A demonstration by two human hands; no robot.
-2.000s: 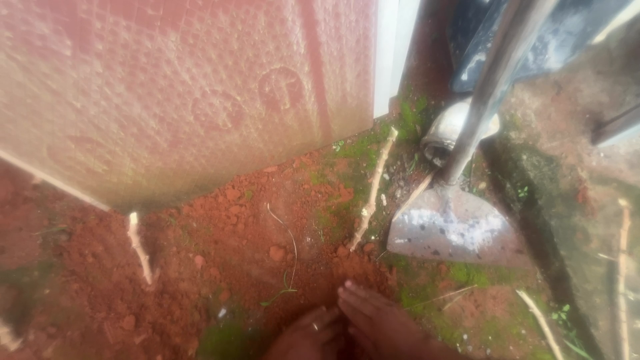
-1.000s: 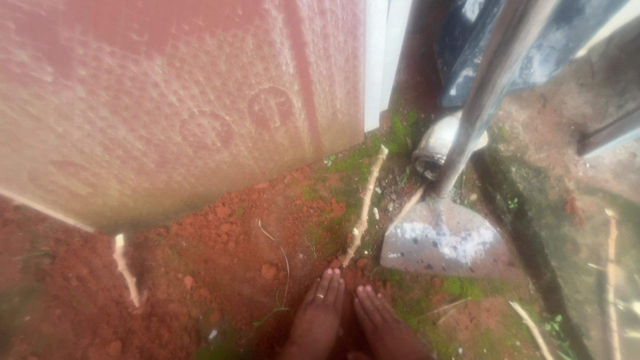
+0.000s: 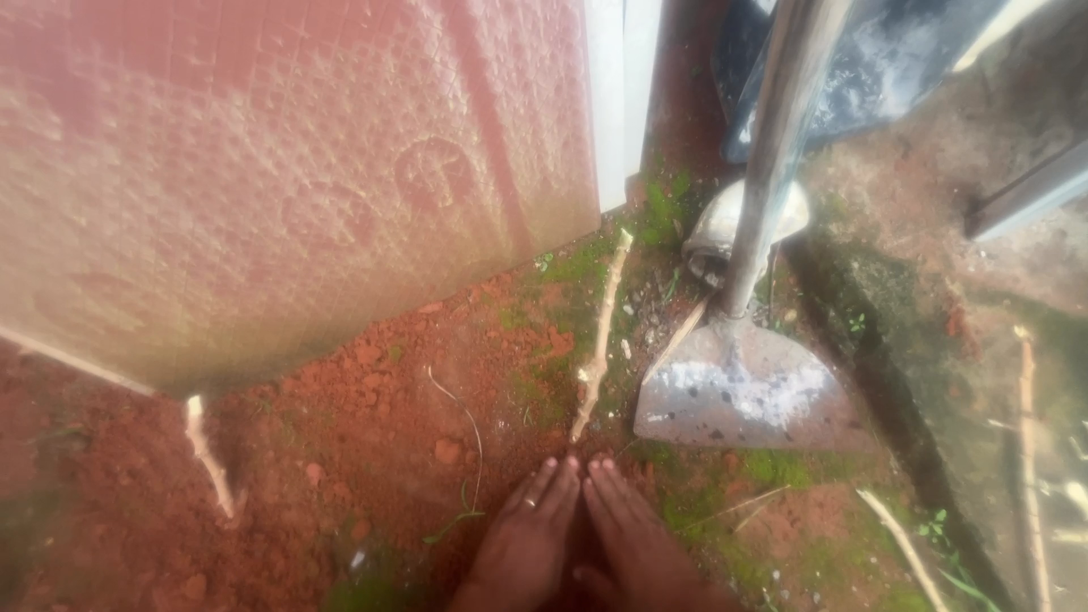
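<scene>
My left hand (image 3: 529, 531), with a ring on one finger, and my right hand (image 3: 633, 535) lie side by side on the red soil (image 3: 408, 425), fingertips pointing forward and nearly meeting. Neither hand holds anything. Just beyond the fingertips a woody stem cutting (image 3: 602, 340) rises from the ground, leaning a little to the right. Another short cutting (image 3: 207, 455) stands in the soil at the left. A hoe with a broad metal blade (image 3: 748, 391) and a wooden handle (image 3: 782, 136) rests to the right of the nearer cutting.
A reddish textured panel (image 3: 340, 187) borders the soil at the back left, beside a white post (image 3: 612, 102). A whitish pipe end (image 3: 748, 225) lies behind the hoe handle. A dark sheet (image 3: 867, 68) is at the back right. More sticks (image 3: 1028, 459) lie at the right, past a concrete edge.
My hands have moved forward to the base of the nearer cutting and lie flatter, fingers extended. Two seconds ago they were lower in view, closer together. The hoe and cuttings have stayed in place.
</scene>
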